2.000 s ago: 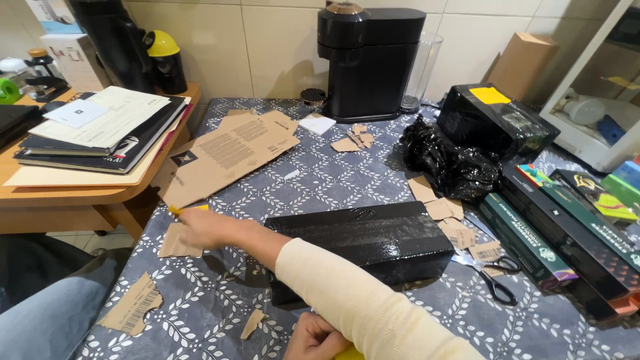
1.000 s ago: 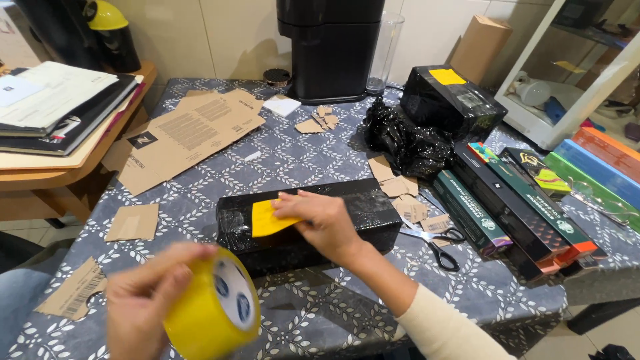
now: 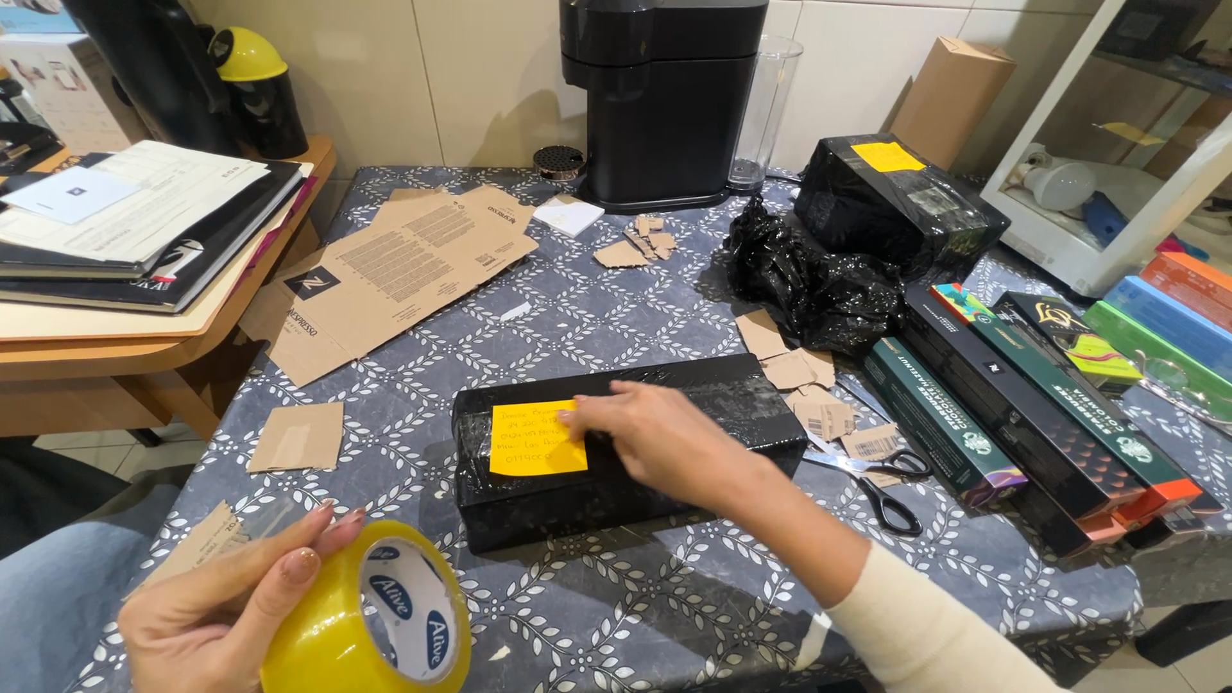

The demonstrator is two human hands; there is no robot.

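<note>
My left hand grips a roll of yellowish clear packing tape near the table's front edge. A long box wrapped in black plastic lies on the patterned tablecloth. On the left part of its top is a yellow note bearing handwriting. My right hand rests over the box, with its fingertips at the note's right edge; whether they press on it or only touch it I cannot tell. A pair of scissors with black handles lies right of the box.
Flattened cardboard lies at the back left and a cardboard square nearer. Crumpled black plastic and a second wrapped box stand back right, beside several long capsule boxes. A black coffee machine stands by the wall.
The yellow note, held over the box by my right hand one second ago, now lies flat on its top. My left hand has moved left and down with the tape roll.
</note>
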